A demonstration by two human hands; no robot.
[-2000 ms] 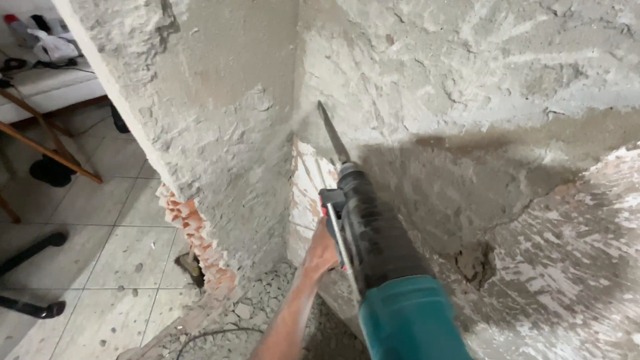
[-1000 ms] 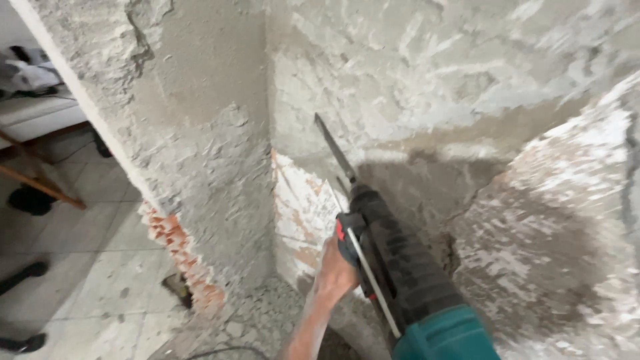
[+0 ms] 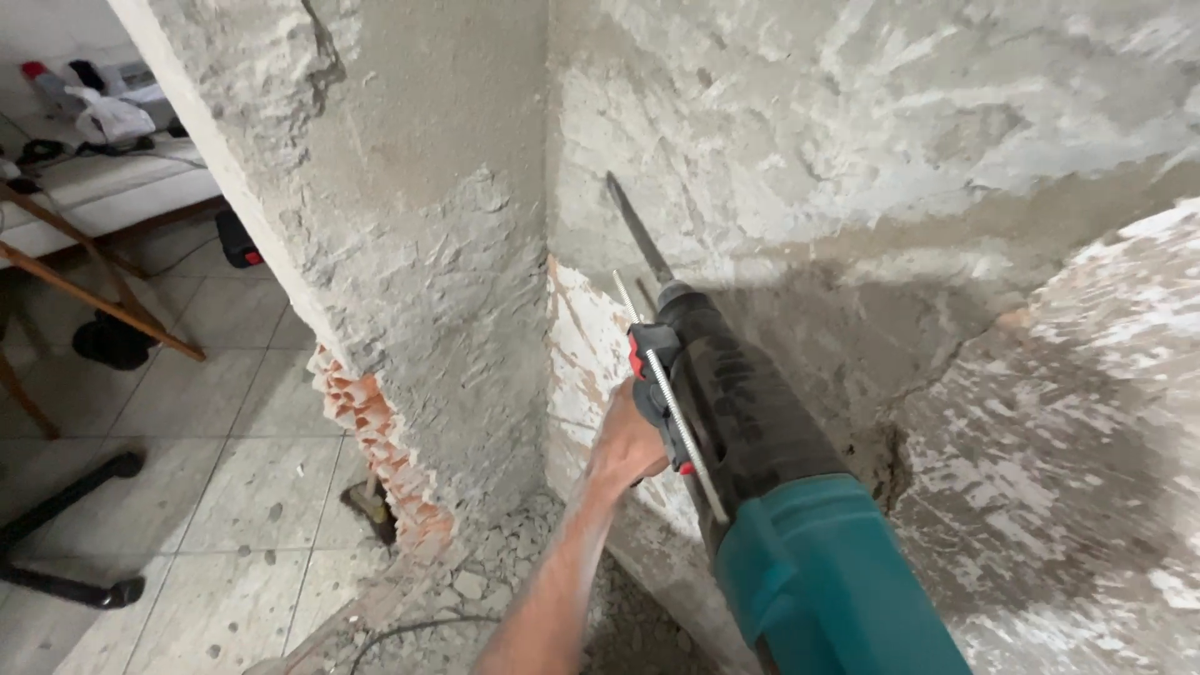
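A teal and black rotary hammer (image 3: 825, 553) runs from the lower right toward the middle of the head view. My left hand (image 3: 633, 436) is closed around its side handle, beside the metal depth rod (image 3: 682, 422). The long chisel bit (image 3: 637, 225) points up and left, its tip at the rough plastered wall (image 3: 806, 122); whether it touches is unclear. Below the tip, near the corner, is a whitish patch with reddish marks (image 3: 581, 347). My right hand is outside the view.
Exposed broken brick (image 3: 380, 441) edges the left wall. Rubble (image 3: 497, 553) and a dark cable (image 3: 412, 626) lie at the corner's foot. On the tiled floor (image 3: 225, 469) stand wooden legs (image 3: 103, 295) and black base legs (image 3: 70, 534), near a white seat (image 3: 112, 197).
Between the earlier frames and now the view shifts somewhat. My left hand stays on the side handle, and the bit tip remains near the wall left of centre.
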